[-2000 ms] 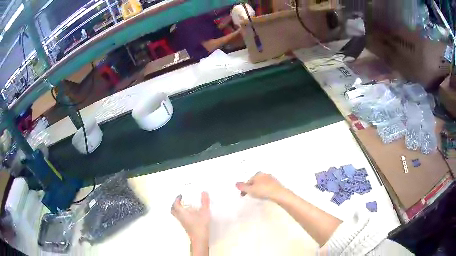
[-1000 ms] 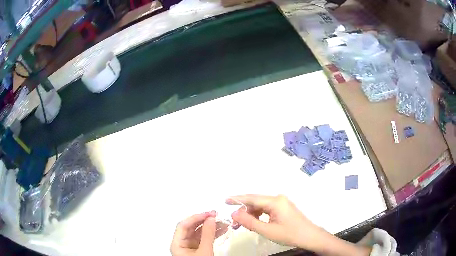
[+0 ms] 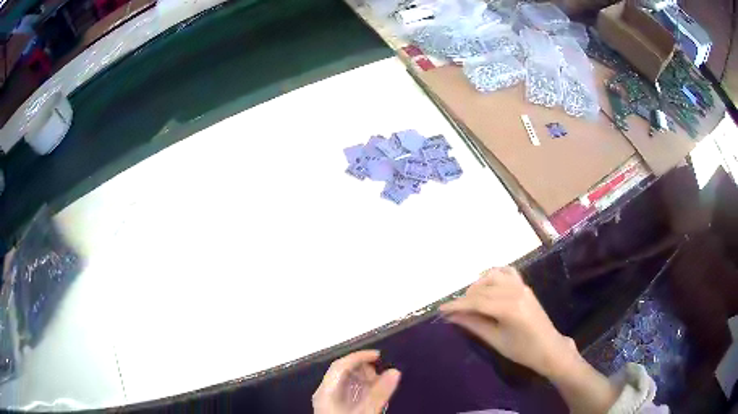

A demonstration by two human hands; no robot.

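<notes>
Purple-blue squares lie heaped on the white surface, some plain, some with dark markings. My left hand is low at the bench's near edge, fingers curled, with a faint clear glint between them; I cannot tell what it is. My right hand is to its right over the near edge, fingers bent and fingertips close together; whether it holds a thing I cannot tell. The hands are apart.
Brown cardboard at right bears clear zip bags, a white strip and a small dark blue-purple piece. Green parts lie beyond. Blue-purple filled cases are low right. A dark bag is left.
The view has swung right and down. The lone square beside the heap is gone from the white surface. My hands, close together before, are now apart, the right one farther right.
</notes>
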